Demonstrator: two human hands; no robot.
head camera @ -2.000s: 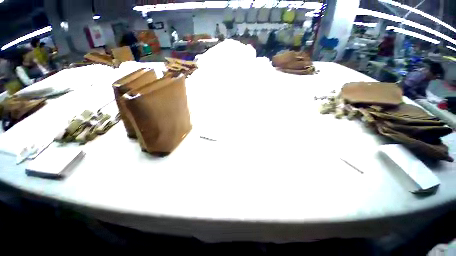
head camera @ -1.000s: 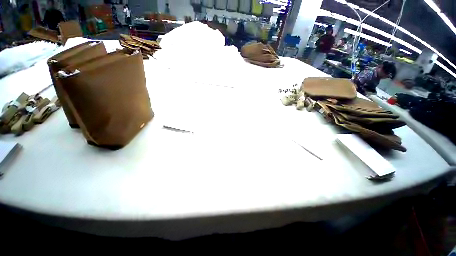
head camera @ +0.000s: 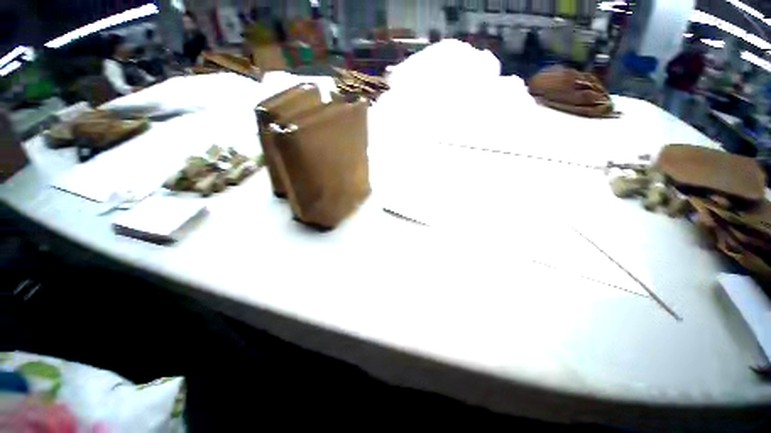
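Two brown handbags [head camera: 325, 161] stand upright, close together, on the white table [head camera: 473, 313], left of centre. Neither of my hands is in the picture. A flowered sleeve cover [head camera: 110, 393] shows at the bottom left corner, cut off by the edge; the hand at its end is not visible. To the left of the handbags lie rolled straps [head camera: 215, 169] and a stack of white cards [head camera: 161, 217].
At the right lie flat brown bag bodies [head camera: 710, 173], more small bundles [head camera: 647, 190] and a white stack [head camera: 748, 309] cut by the edge. A puffy white heap [head camera: 444, 80] is mid-table. Collapsed brown bags [head camera: 575, 91] lie beyond. A person [head camera: 683, 74] stands at the back right.
The view has swung left since one second ago, so the handbags appear further right and smaller. The flowered sleeve cover has come into view at bottom left.
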